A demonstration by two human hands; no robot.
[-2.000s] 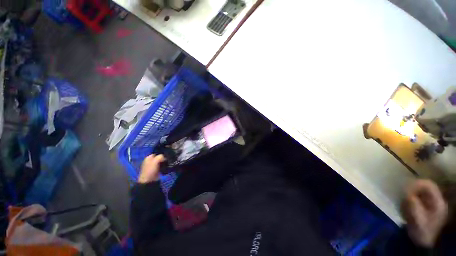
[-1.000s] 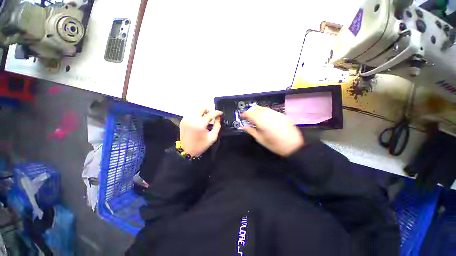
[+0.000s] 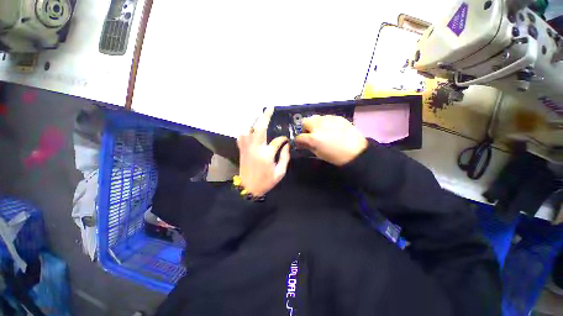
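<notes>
A narrow black parts box [image 3: 415,123] lies at the front edge of the white table, with small metal parts [image 3: 297,117] at its left and a pink piece [image 3: 383,122] at its right. My left hand [image 3: 261,157] grips the box's left end, fingers along the end and thumb over the front wall. My right hand [image 3: 335,139] reaches into the left half of the box with its fingertips close together among the metal parts. Whether they pinch a part is hidden.
A cream sewing machine head [image 3: 466,40] stands at the right, with black-handled scissors [image 3: 475,160] in front of it and dark cloth [image 3: 525,179] beside them. Another machine [image 3: 37,24] is at the far left. A blue basket [image 3: 133,185] stands below the table's left part.
From one second ago, my left hand has opened from a pinch and taken hold of the box end. My right hand stays in the box. Earlier the box was over the blue basket.
</notes>
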